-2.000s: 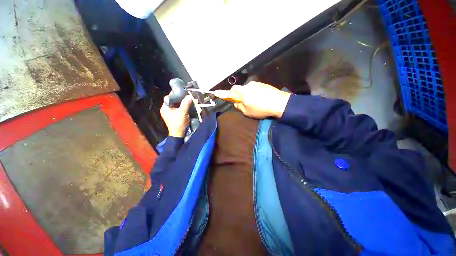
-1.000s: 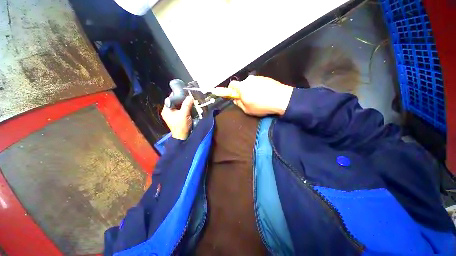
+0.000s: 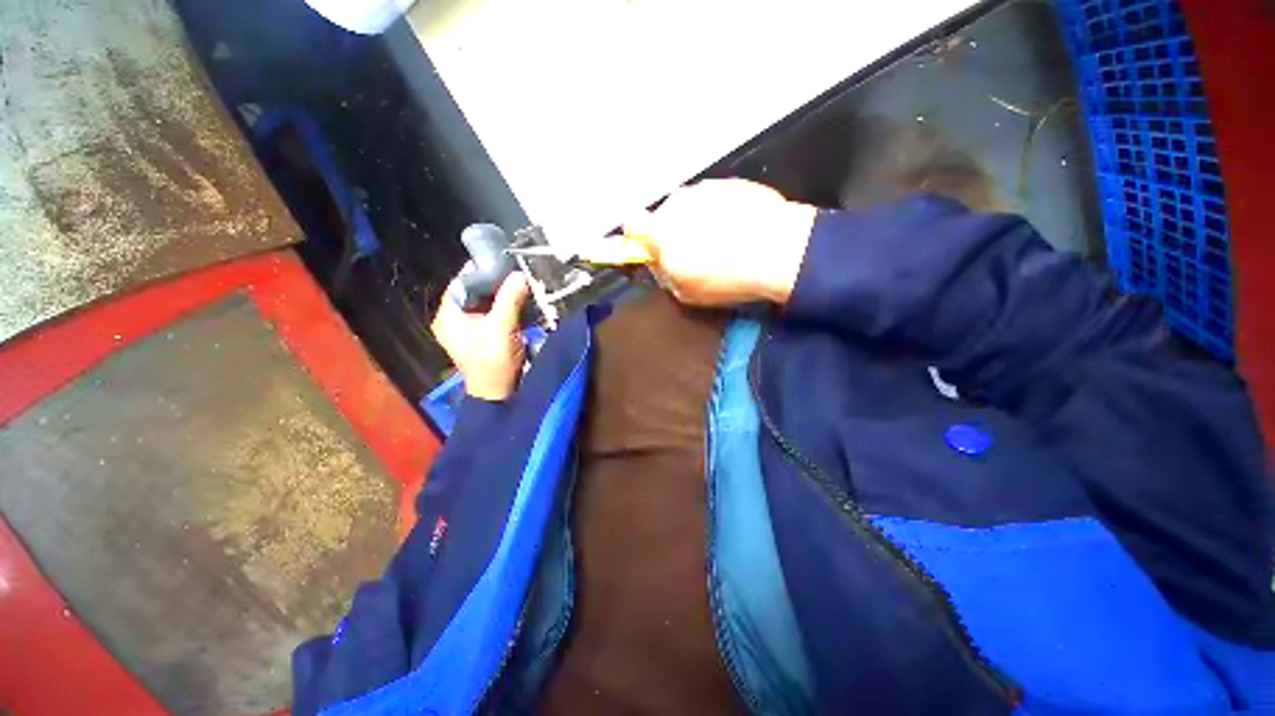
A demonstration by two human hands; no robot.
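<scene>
My left hand (image 3: 480,333) is shut on a grey rounded piece (image 3: 485,252) with a pale narrow bar (image 3: 538,287) beside it, just past the worktable's near corner. My right hand (image 3: 720,241) is shut on a yellow-handled screwdriver or trimming tool (image 3: 615,251). Its thin shaft points left and its tip is at the grey piece; whether it touches cannot be told. My fingers hide part of the piece and most of the tool's handle.
The pale worktable (image 3: 615,84) has its near corner just beyond my hands. A red-framed machine panel (image 3: 336,329) stands at left, a blue mesh crate (image 3: 1168,168) at right. A white rounded object (image 3: 361,11) is at the top edge.
Both hands keep their holds. My right hand has moved slightly up and looks larger. My left hand with the grey piece has shifted slightly left.
</scene>
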